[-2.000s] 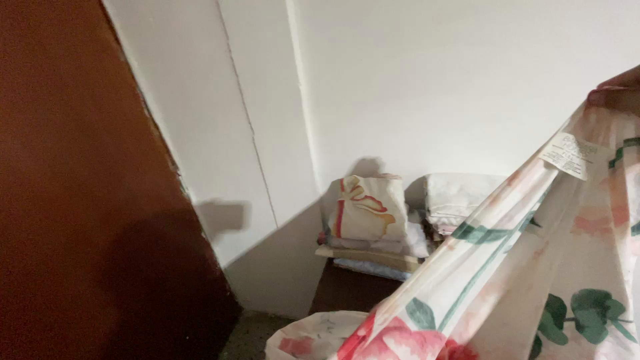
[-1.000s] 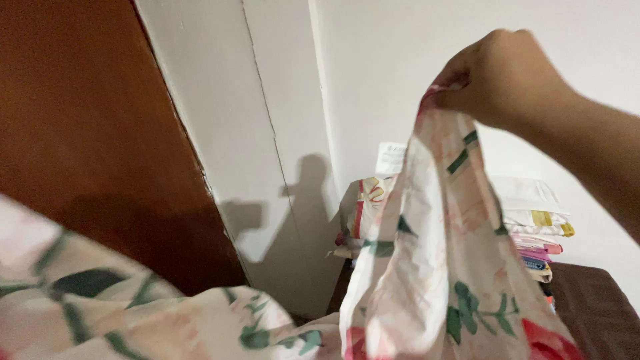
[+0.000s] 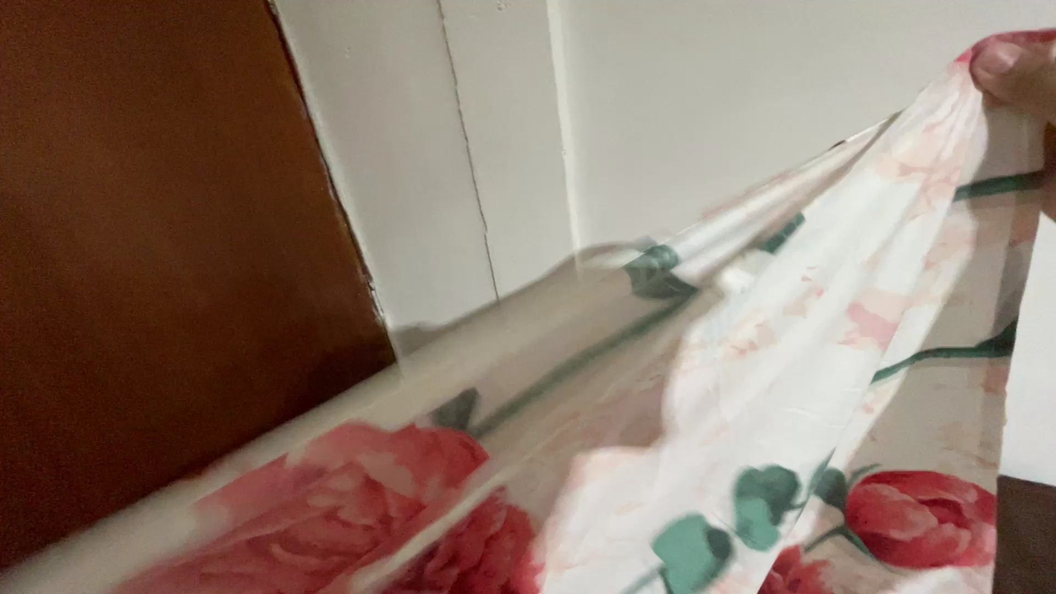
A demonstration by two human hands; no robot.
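Note:
A large white cloth printed with red and pink flowers and green leaves [image 3: 775,371] fills the lower and right part of the head view. At the upper right edge my right hand [image 3: 1015,70] pinches the cloth, with the thumb visible and the rest cut off by the frame. From that grip the fabric fans out in folds down and to the left, its left part blurred. My left hand is not in view.
A brown door or panel [image 3: 165,206] stands at the left. Beside it is a white wall [image 3: 709,107] with a vertical crack. A dark brown surface [image 3: 1027,528] shows at the lower right.
The cloth has spread across the lower view and now hides the folded fabrics seen earlier near the wall. My right hand has moved to the right edge, still pinching the cloth.

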